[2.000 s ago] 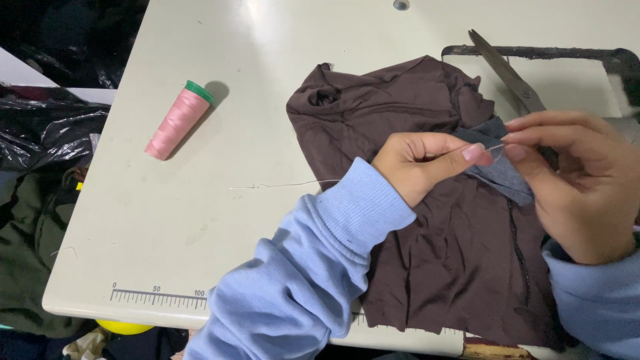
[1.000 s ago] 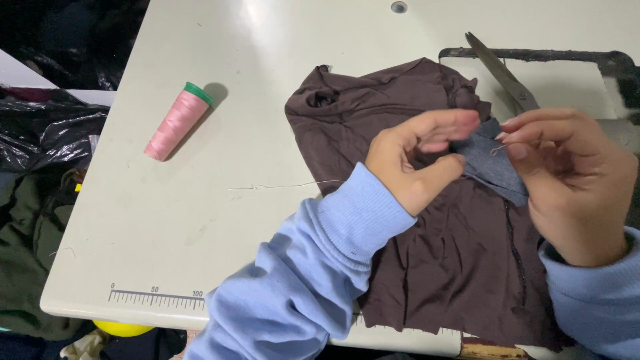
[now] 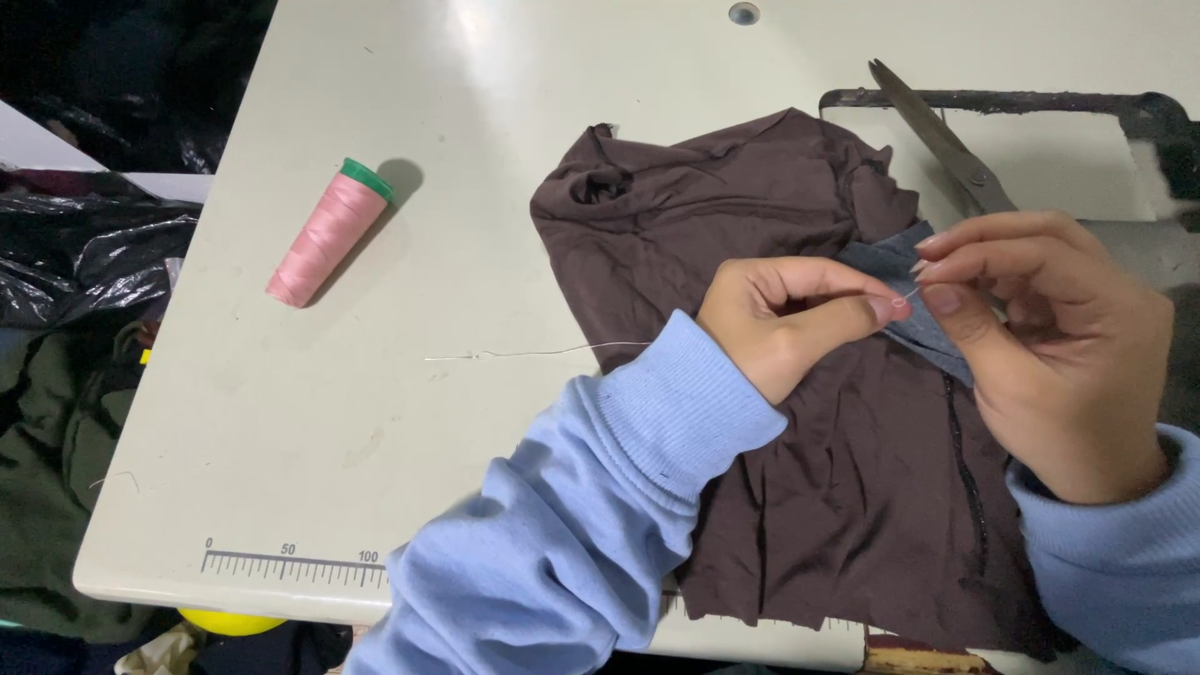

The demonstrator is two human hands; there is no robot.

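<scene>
Between its thumb and forefinger, my left hand (image 3: 797, 323) pinches a thin light thread with a small loop at the fingertips. My right hand (image 3: 1059, 347) grips the same thread just to the right. A thread (image 3: 562, 350) also runs left from under my left wrist onto the table, where a needle (image 3: 450, 357) seems to lie at its end. Both hands are above a dark brown fabric piece (image 3: 872, 487) and a smaller blue-grey cloth (image 3: 937, 342). Metal scissors (image 3: 937, 141) lie behind my right hand, their handles hidden. A cone of pink thread (image 3: 323, 239) lies on its side at the left.
The white sewing table (image 3: 394, 450) has a printed ruler (image 3: 291, 565) along its front edge. A dark-edged machine recess (image 3: 1012, 101) is at the right. Black plastic (image 3: 84, 253) and dark green fabric (image 3: 56, 487) lie beyond the left edge.
My left hand was apart from the thread one second ago, fingers spread; its fingertips have closed on the thread beside my right hand. The cone and scissors have not moved.
</scene>
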